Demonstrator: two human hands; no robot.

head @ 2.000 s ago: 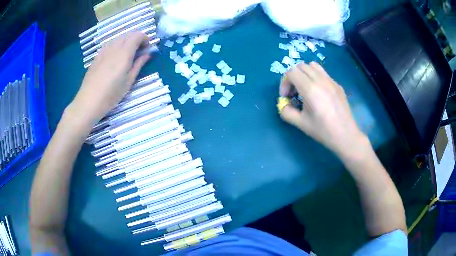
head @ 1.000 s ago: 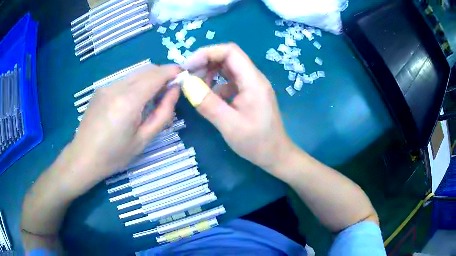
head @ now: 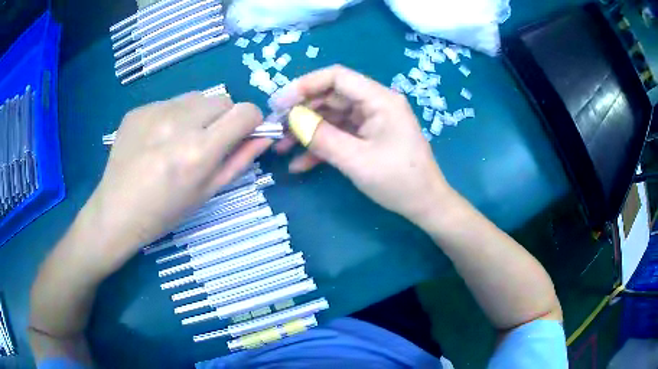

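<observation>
My left hand point(head: 169, 162) grips a silver-white rod assembly point(head: 270, 130) whose right end sticks out past my fingers. My right hand point(head: 353, 133), with a yellow cover on the thumb, is at that end. A small translucent piece point(head: 280, 108) seems to be between its fingertips, blurred and partly hidden. The long row of rod assemblies point(head: 245, 264) lies below and under my left hand, and a separate group point(head: 177, 36) lies above it. Small milky plastic pieces point(head: 270, 52) lie loose behind my right hand.
A second pile of small plastic pieces point(head: 429, 83) lies farther right. Crumpled plastic bags point(head: 451, 20) stand at the far edge. A blue tray point(head: 49, 122) with thin rods is at the left, a black tray point(head: 577, 101) at the right.
My right hand came from the right pile to meet my left hand over the row. Since a second ago, the rod's end has come into view between the hands, and the right hand has shifted slightly right.
</observation>
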